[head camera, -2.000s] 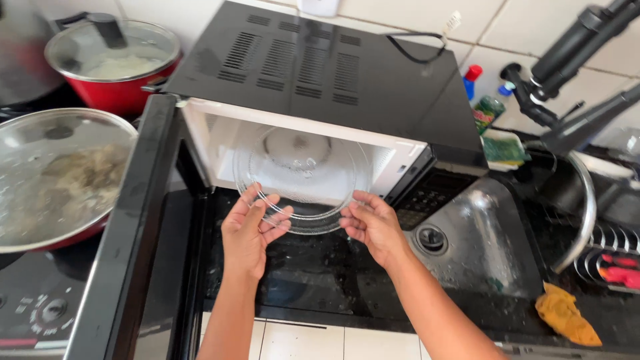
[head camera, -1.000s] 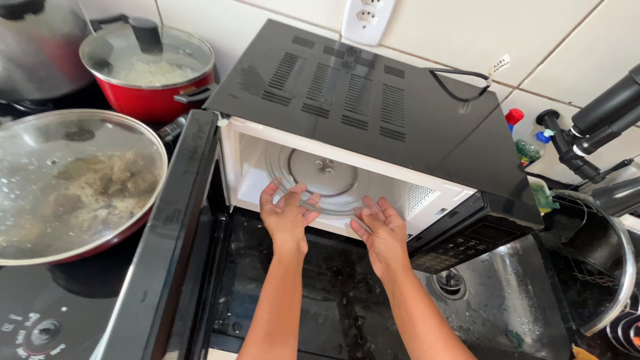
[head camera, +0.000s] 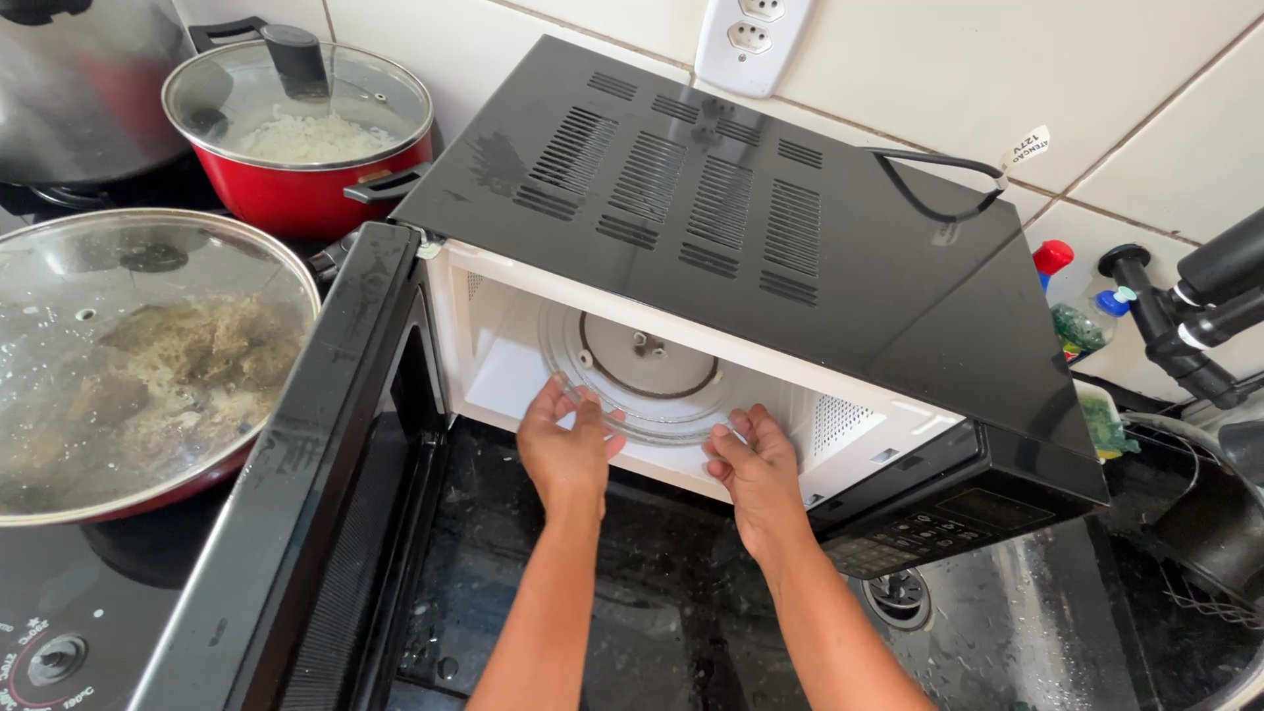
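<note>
A clear glass turntable plate (head camera: 647, 420) lies inside the white cavity of a black microwave oven (head camera: 750, 227), over the roller ring (head camera: 703, 380) that shows through the glass. My left hand (head camera: 568, 439) pinches the plate's rim at its front left, thumb and fingers around the edge. At the front right, my right hand (head camera: 755, 459) holds the rim in the same way. The microwave's door (head camera: 326, 444) is swung wide to the left. Whether the plate rests fully on the ring cannot be told.
Left of the door, a lidded pan of food (head camera: 168, 375) and a red lidded pot of rice (head camera: 296, 178) stand on the cooktop (head camera: 79, 592). A steel sink (head camera: 1017, 612) is at the lower right. Bottles (head camera: 1081, 321) and a black pipe (head camera: 1155, 316) are behind it.
Both hands have carried the glass plate further into the microwave; two seconds ago it was tilted at the opening. The view has shifted.
</note>
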